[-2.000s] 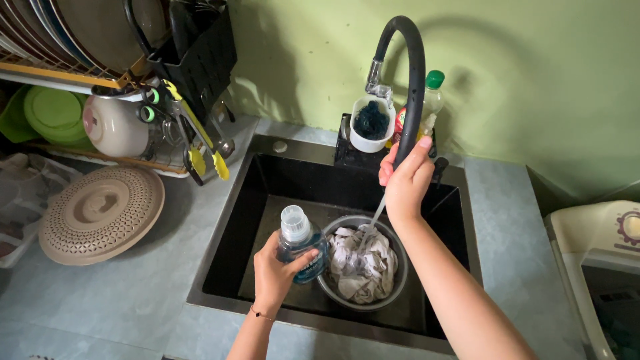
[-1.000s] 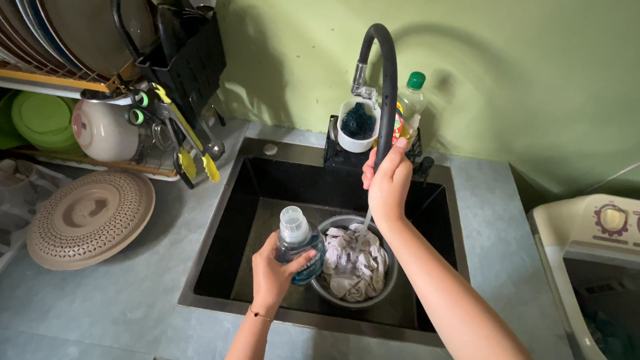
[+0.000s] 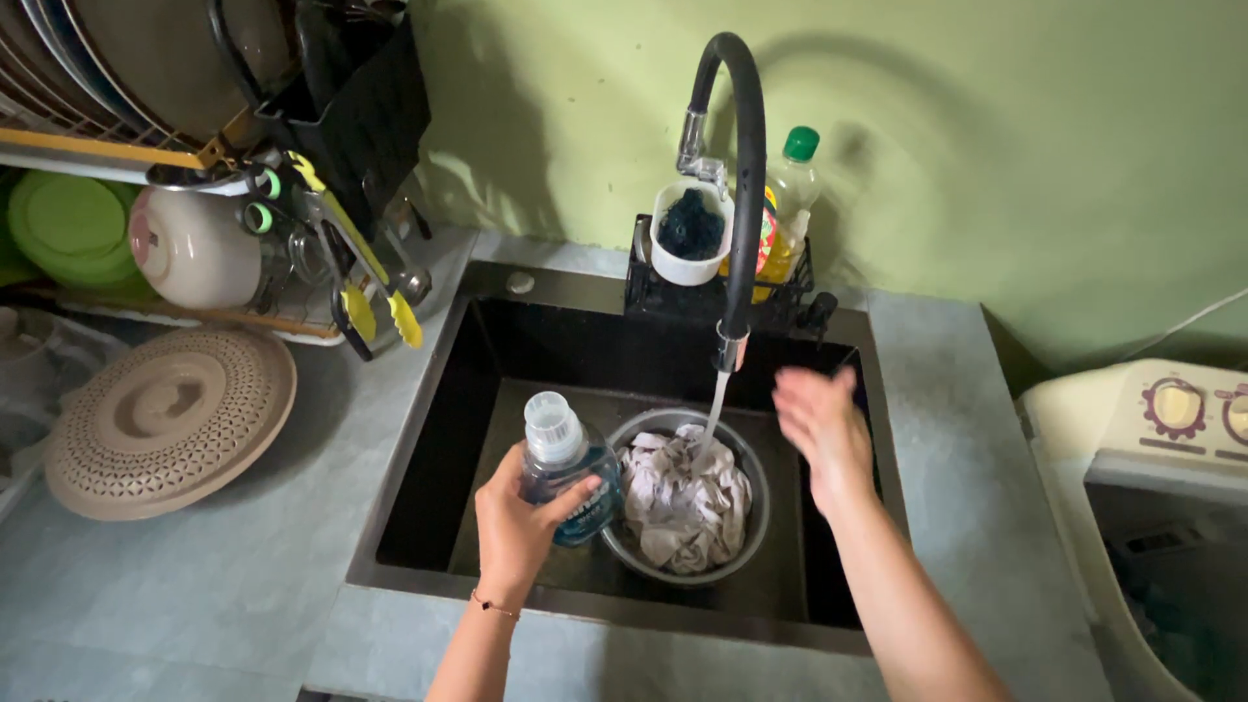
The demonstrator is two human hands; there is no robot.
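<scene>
My left hand grips a clear plastic bottle of blue liquid with a translucent white cap, over the left side of a grey basin. Wet, light-coloured cloth lies bunched in the basin, which sits in a black sink. Water runs onto the cloth from a black flexible faucet. To the right of the faucet's tip, my right hand is raised over the sink, fingers spread a little, slightly blurred, with nothing in it.
Behind the sink, a black caddy holds a white tub with a dark scrubber and a green-capped bottle. A woven-pattern lid lies at left below a dish rack with hanging tongs. A washing machine stands at right.
My right hand has let go of the faucet and moved off to its right. The faucet's tip, hidden by that hand before, now shows. My left hand still holds the bottle.
</scene>
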